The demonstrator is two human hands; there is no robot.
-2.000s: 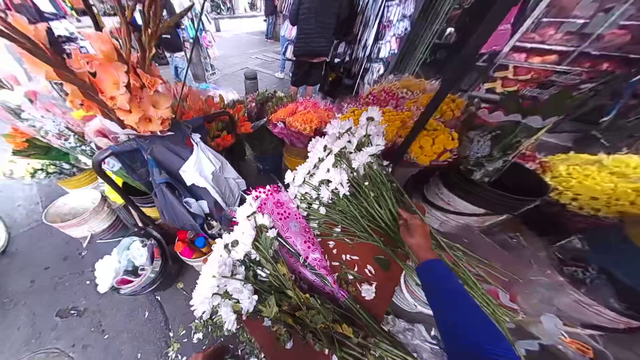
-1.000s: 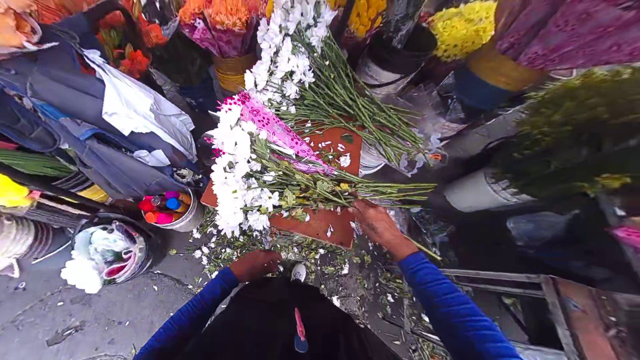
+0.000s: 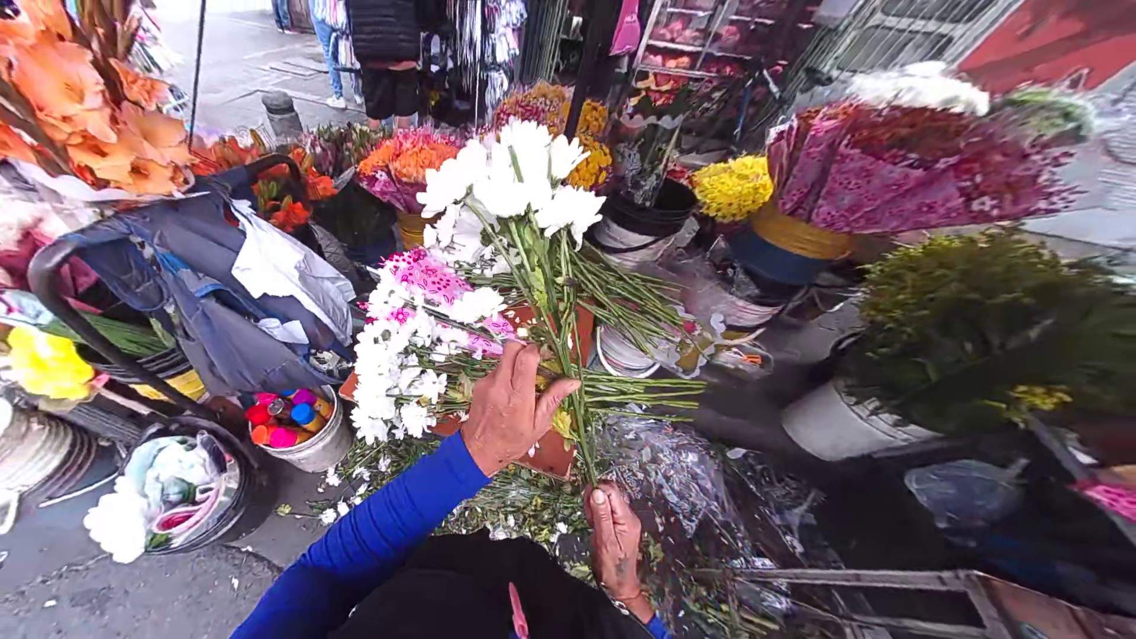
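Observation:
Several white chrysanthemum stems [image 3: 524,191] stand upright in front of me, blooms at the top. My right hand [image 3: 614,532] is closed around their lower ends. My left hand [image 3: 513,408] is at the middle of the stems, thumb and fingers apart beside leaves; whether it grips a stem or leaf is unclear. Behind and left of it, more white flowers [image 3: 386,382] lie on a reddish-brown board [image 3: 550,454], their stems pointing right. Pink patterned wrapping [image 3: 426,277] lies among them. Another pile of green stems [image 3: 621,297] lies behind.
A bucket of colorful spray cans or bottles [image 3: 312,451] stands left, near a bin [image 3: 235,497] with white flowers. A dark blue fabric stroller or cart [image 3: 209,293] is behind. Flower buckets surround the board. A metal-edged frame [image 3: 870,581] is at lower right; clear plastic [image 3: 666,466] lies nearby.
Both hands have come up in front of the board, and upright white chrysanthemum stems are now between them. One second ago the left hand was empty near the board's front edge. The view has tilted up.

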